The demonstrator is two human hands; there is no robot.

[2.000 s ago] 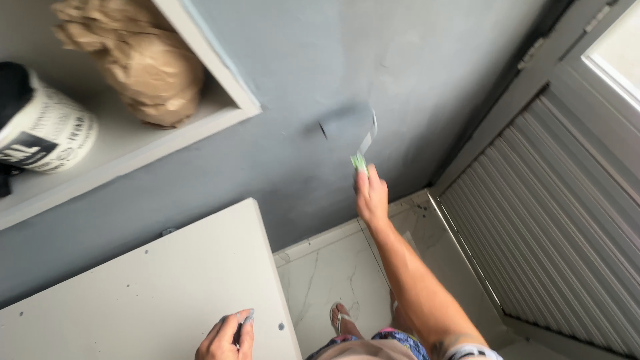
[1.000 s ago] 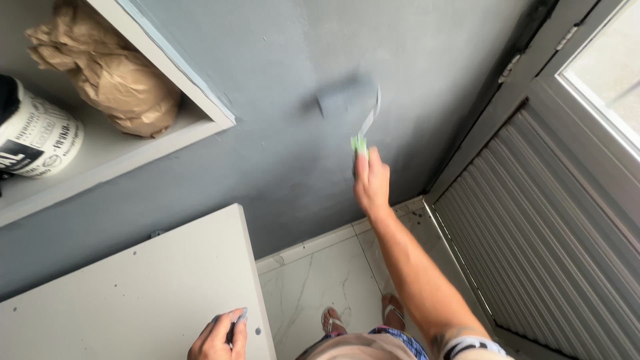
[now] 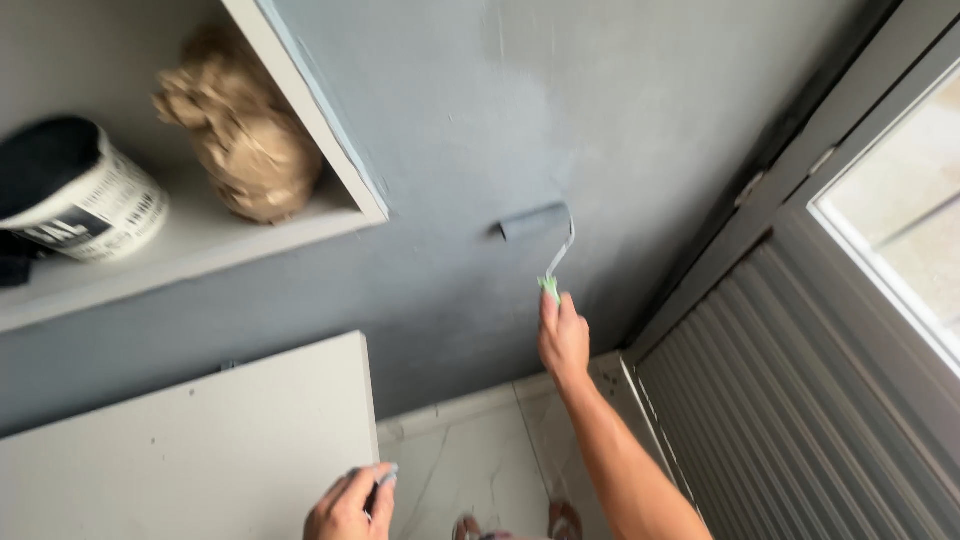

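Observation:
My right hand [image 3: 566, 334] grips the green handle [image 3: 550, 287] of a paint roller whose grey sleeve [image 3: 535, 221] lies against the grey wall [image 3: 450, 135]. A bent wire frame joins the handle to the sleeve. Grey paint covers the wall in uneven tones, with a lighter patch above the roller. At the lower middle, my left hand [image 3: 351, 506] is at the edge of a pale board [image 3: 277, 420], its fingers curled around something small and dark that I cannot make out. Its fingertips look smeared with grey.
Upper left, a pale open shelf [image 3: 300, 232] holds a white bucket [image 3: 112, 210] with a dark inside and a crumpled brown paper bundle [image 3: 259, 161]. At the right stands a grey louvred door [image 3: 757, 390] with a glass pane. Marble-look tiles [image 3: 465, 457] lie around my sandalled feet.
The roller, in my right hand throughout, has moved down the wall relative to the shelf corner. My left hand remains by the edge of the board.

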